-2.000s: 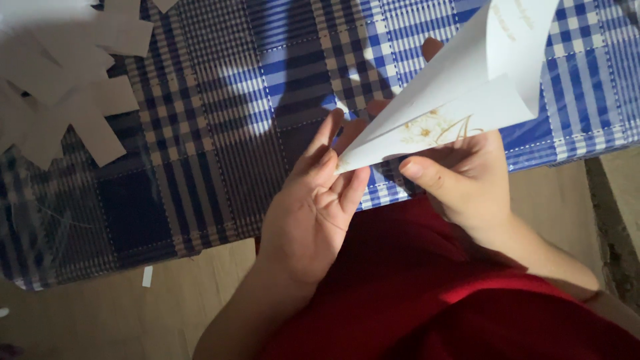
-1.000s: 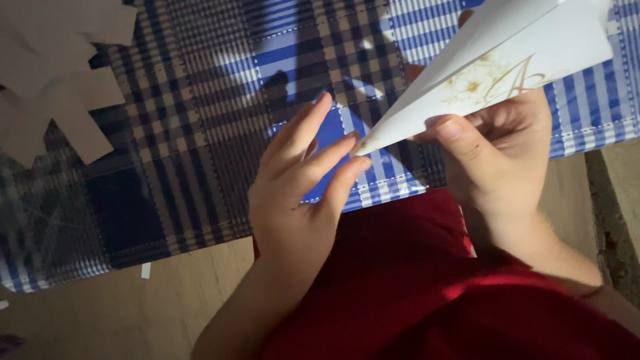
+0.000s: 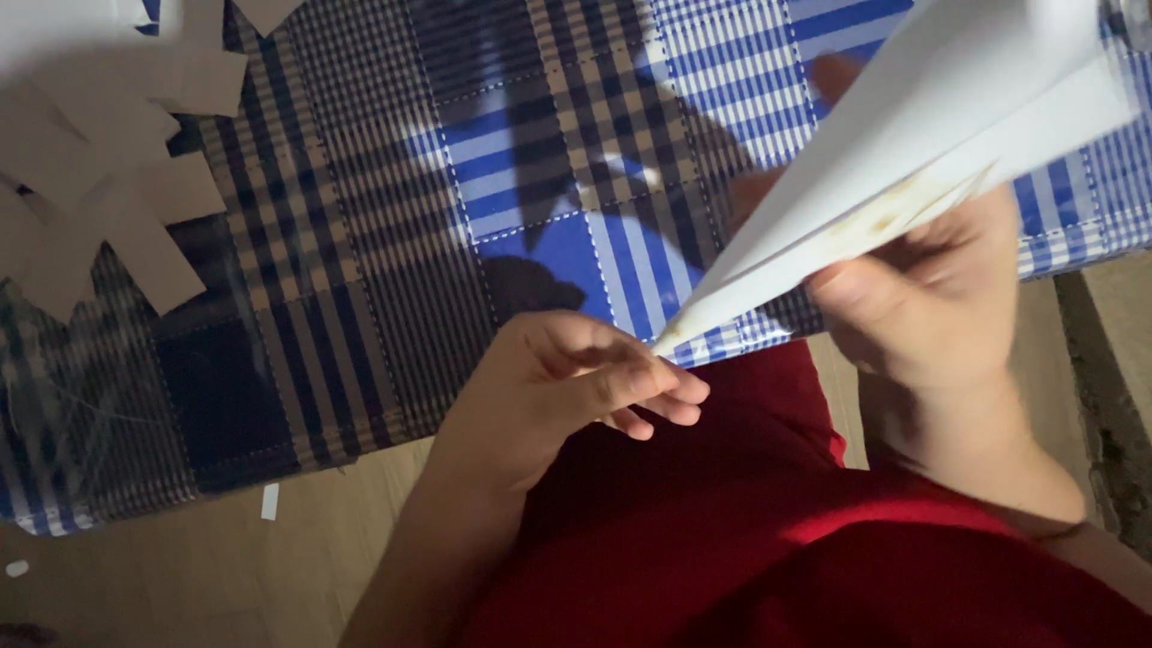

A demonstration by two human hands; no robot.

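A white paper cone [image 3: 837, 189] with gold floral print slants across the right side, its narrow tip pointing down and left. My right hand [image 3: 927, 288] holds it from below, thumb on the near side and other fingers partly hidden behind the paper. My left hand [image 3: 576, 387] is at the tip, thumb and forefinger close together there; whether they pinch the tip or only touch it is unclear. The wide end runs up to the top right, slightly blurred.
A table under a blue checked plastic cloth [image 3: 396, 225] spans the view. Cut white paper pieces [image 3: 99, 153] lie heaped at its left. Below the near edge, a small white paper strip [image 3: 270, 501] lies on the floor [image 3: 207, 567], and my red clothing [image 3: 720, 540] shows.
My left hand's fingers, spread at the tip a second ago, are now curled in with the thumb over them. The cone has turned, so its gold print shows less.
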